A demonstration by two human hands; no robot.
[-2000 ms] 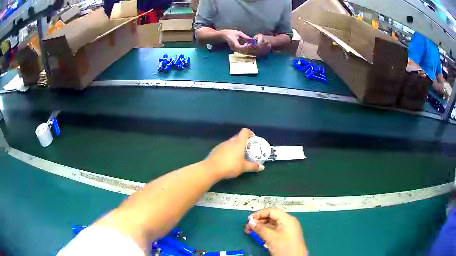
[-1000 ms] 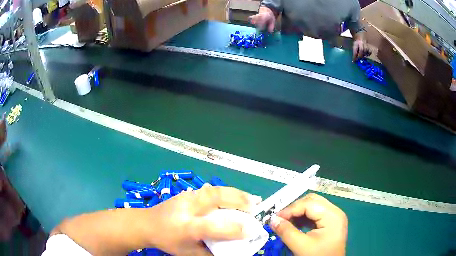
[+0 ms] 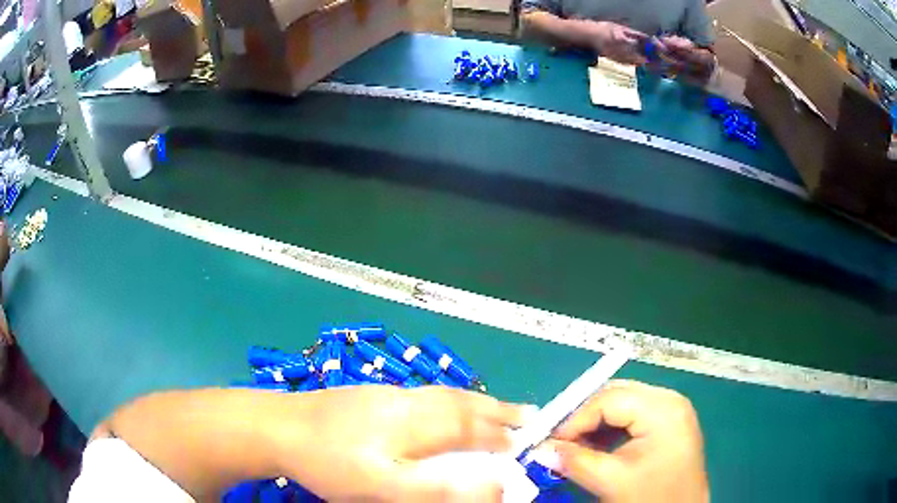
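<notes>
My left hand (image 3: 393,437) is shut on the white housing (image 3: 482,477) at the bottom of the view and covers most of its cup. The housing's flat white arm (image 3: 580,398) sticks out up and to the right. My right hand (image 3: 639,442) is at the base of that arm, its fingertips pinched on a small pale piece, likely a connector (image 3: 544,455). A blue battery pack (image 3: 544,476) shows just under the fingertips. A heap of blue battery packs (image 3: 334,363) lies behind and partly under my left hand and forearm.
A pale metal rail (image 3: 413,290) divides the bench from the dark green belt (image 3: 393,206). A white unit with a blue cell (image 3: 138,160) lies on the belt at left. Opposite, a person's hands (image 3: 654,49) work above a pale pad (image 3: 615,85), between blue packs and open cartons (image 3: 295,44).
The housing was lifted from over the belt to the bench, and the view turned. Since then, the housing's arm has tipped slightly at the bench. The unit on the belt has moved left.
</notes>
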